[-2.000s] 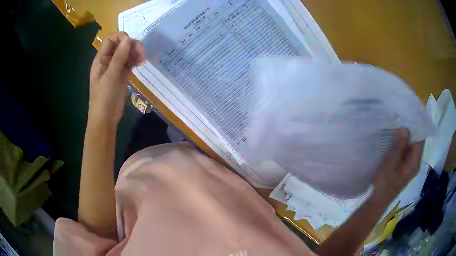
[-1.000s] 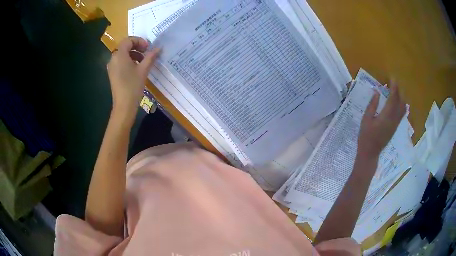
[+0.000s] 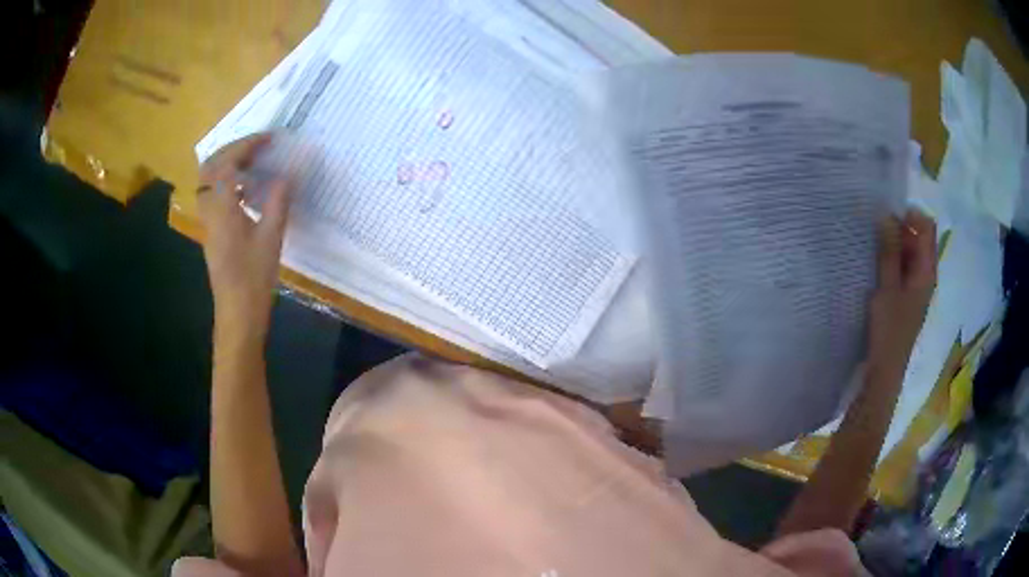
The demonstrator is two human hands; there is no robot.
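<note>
A printed record sheet (image 3: 767, 259), slightly blurred, is held up at its right edge by my right hand (image 3: 906, 265); it hangs over the right side of the table. The main paper stack (image 3: 451, 333) lies in front of my body. Its top sheet with red pen marks (image 3: 485, 203) has a fine black grid. My left hand (image 3: 243, 203) is at the left corner of that sheet, thumb and finger around the blurred corner. The side pile is mostly hidden behind the raised sheet.
The brown table cover (image 3: 124, 124) has two short dark lines and a shiny torn edge at left. Long white paper strips (image 3: 982, 169) lie at the far right. A crumpled clear plastic bag (image 3: 953, 485) is at lower right. Olive cloth-like material (image 3: 90, 485) is at lower left.
The printed form that lay on top of the stack is gone from there, and the red-marked sheet shows. My right hand, empty one second ago, now holds a raised sheet. The view has shifted.
</note>
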